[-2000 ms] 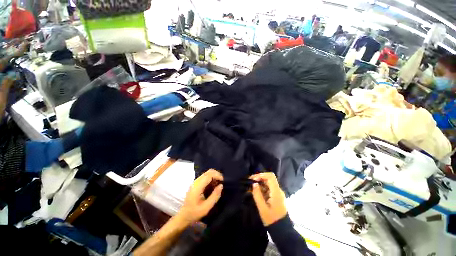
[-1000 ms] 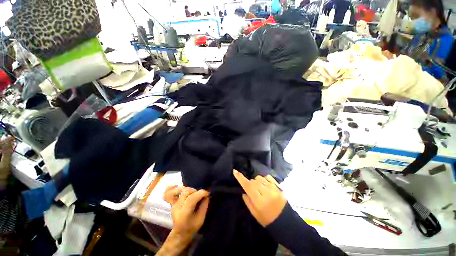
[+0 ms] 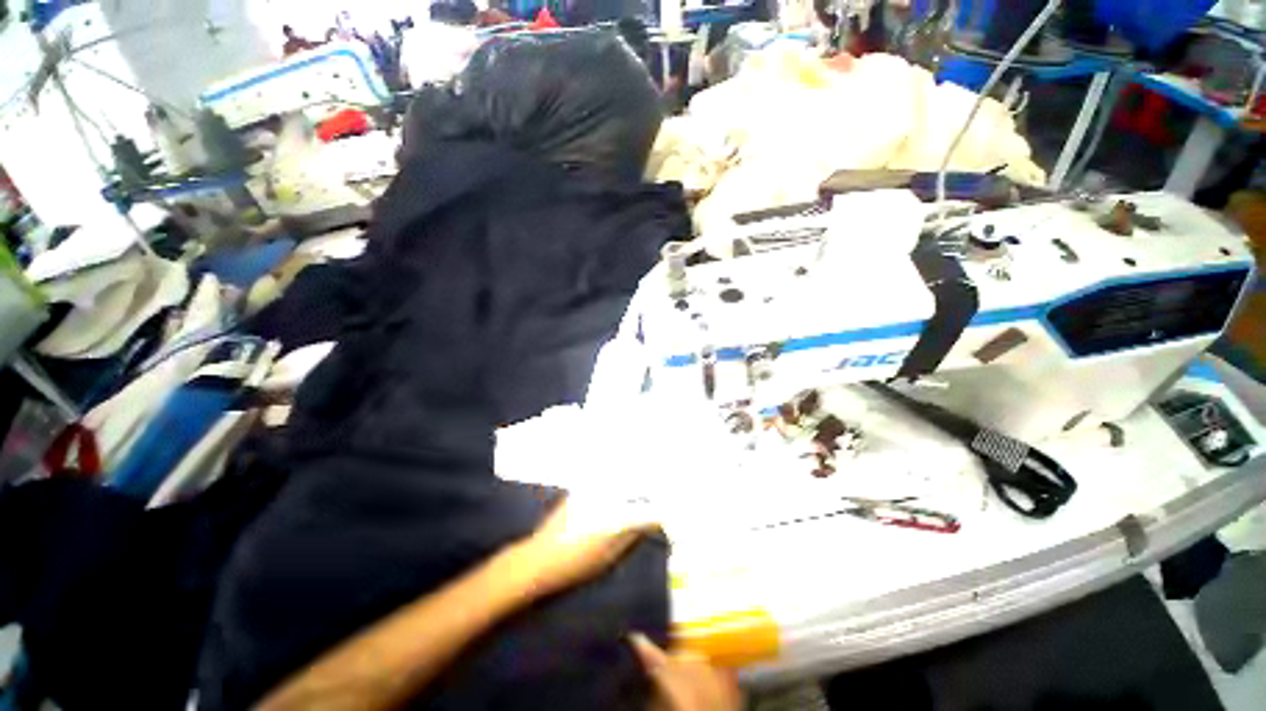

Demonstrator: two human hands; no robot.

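Note:
A dark navy fabric piece (image 3: 458, 486) lies over the table at the left and centre and hangs down towards me. My left hand (image 3: 583, 545) reaches in from the lower left over the cloth, its fingertips at the cloth's upper right corner, seemingly pinching it. My right hand (image 3: 690, 676) is low in the picture, blurred and cut off by the bottom edge. Its fingertips touch the cloth's right edge, beside an orange-yellow block (image 3: 732, 636) on the table edge. Its grip is not clear.
A white sewing machine (image 3: 1027, 299) stands at the right. Red-handled snips (image 3: 909, 517), black-handled scissors (image 3: 1027, 479) and small metal parts (image 3: 819, 433) lie by it. Behind are a black bag (image 3: 562, 97) and a cream fabric heap (image 3: 861, 125).
The view has swung right, so the machine sits nearer the centre. My hands have moved from a fold in the cloth to its right edge. The cloth near me is now spread flatter.

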